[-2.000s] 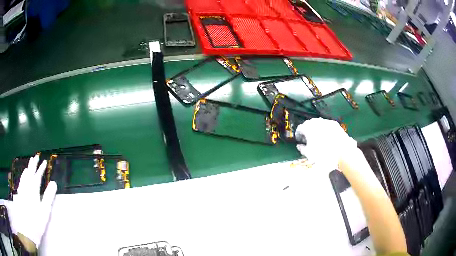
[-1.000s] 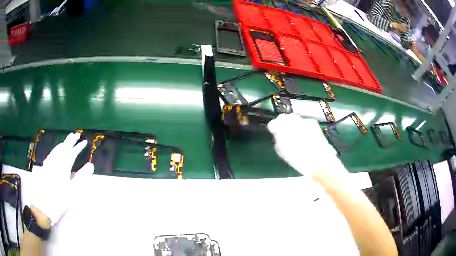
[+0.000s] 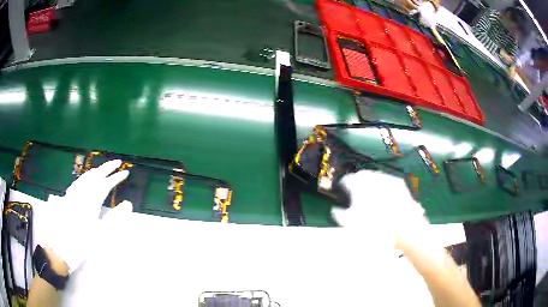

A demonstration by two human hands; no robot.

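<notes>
My gloved right hand [image 3: 381,204] is blurred and grips a small stack of phone middle frames [image 3: 318,159], black with gold-orange parts, over the green belt just right of the black divider bar [image 3: 287,138]. Its fingertips are partly hidden. My gloved left hand [image 3: 99,195] rests with fingers spread on overlapping phone middle frames [image 3: 135,186] on the belt at the left; whether it grips one I cannot tell. A further frame [image 3: 45,144] lies beside them, farther left.
More frames [image 3: 464,175] lie along the belt at right. The red tray [image 3: 414,66] and a dark grey frame [image 3: 312,45] are beyond the belt. Packed frames [image 3: 508,258] stand at right. A frame [image 3: 234,299] shows on the white bench cover [image 3: 180,258]. A person in stripes [image 3: 494,33] is across.
The view has turned, shifting the scene. My right hand has gathered frames from the pile right of the divider; fewer lie loose there. My left hand stays at the left frames.
</notes>
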